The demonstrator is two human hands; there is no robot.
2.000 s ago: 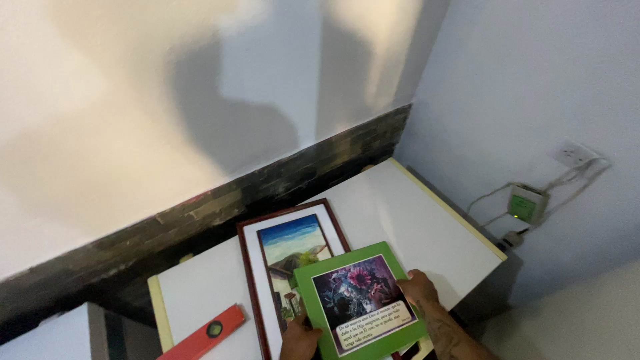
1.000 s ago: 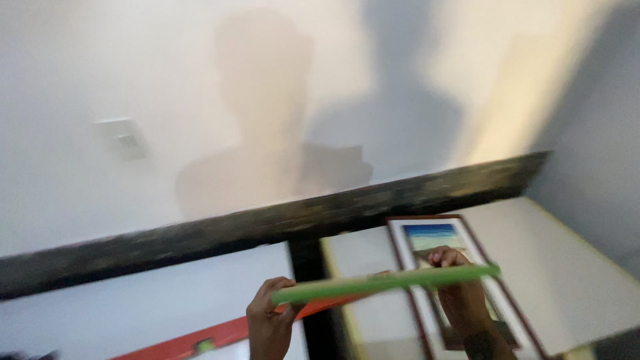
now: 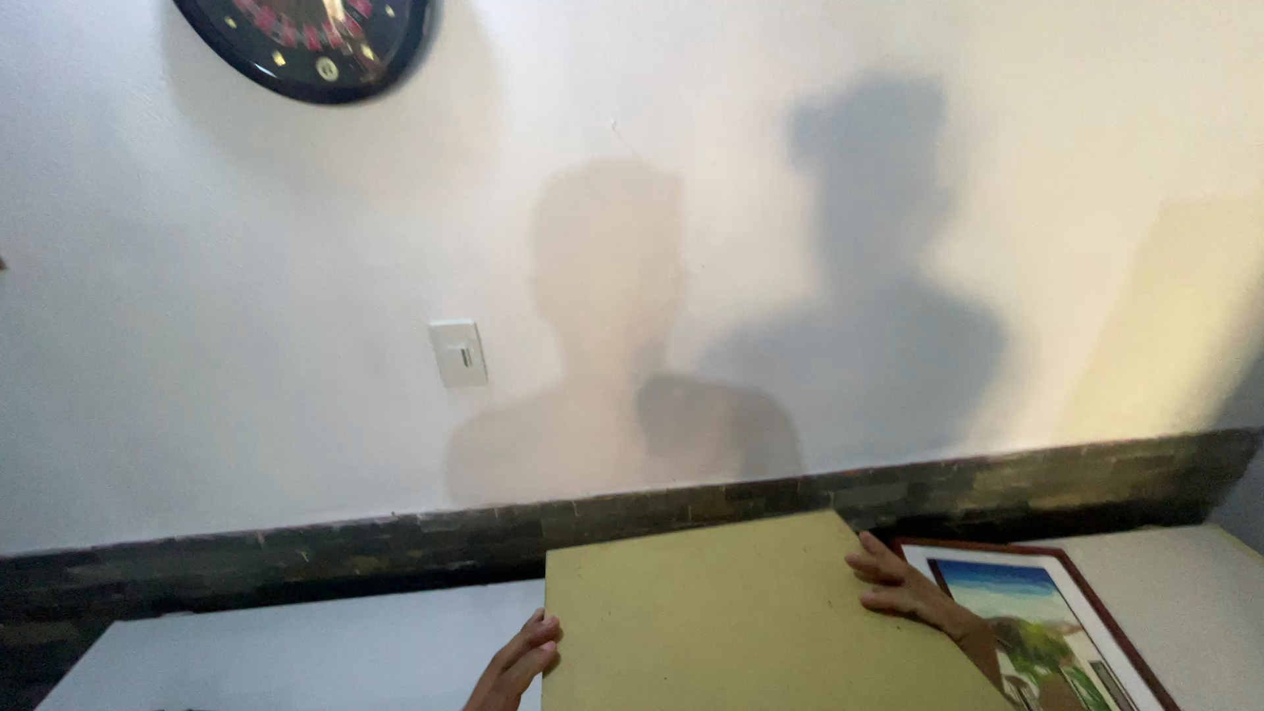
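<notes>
A flat board with a plain yellowish face (image 3: 731,622) toward me is held up at the bottom middle, its lower part cut off by the frame. My left hand (image 3: 518,660) grips its left edge, and my right hand (image 3: 913,592) has hold of its right edge, fingers spread along the side. Just right of the board, partly behind my right forearm, a landscape picture in a dark red wooden frame (image 3: 1111,617) with a white mat lies on the right-hand white tabletop (image 3: 1175,573).
Another white tabletop (image 3: 296,642) extends at left. Dark stone-like trim (image 3: 395,548) runs along the wall's base. A switch plate (image 3: 458,354) and part of a round black wall clock (image 3: 326,74) are on the wall, along with shadows. A small nail-like point (image 3: 613,124) sticks out above them.
The green-bordered picture, earlier face up and then edge-on, has been turned; a plain yellowish face now shows between my hands. The view has swung up and left, bringing in the clock.
</notes>
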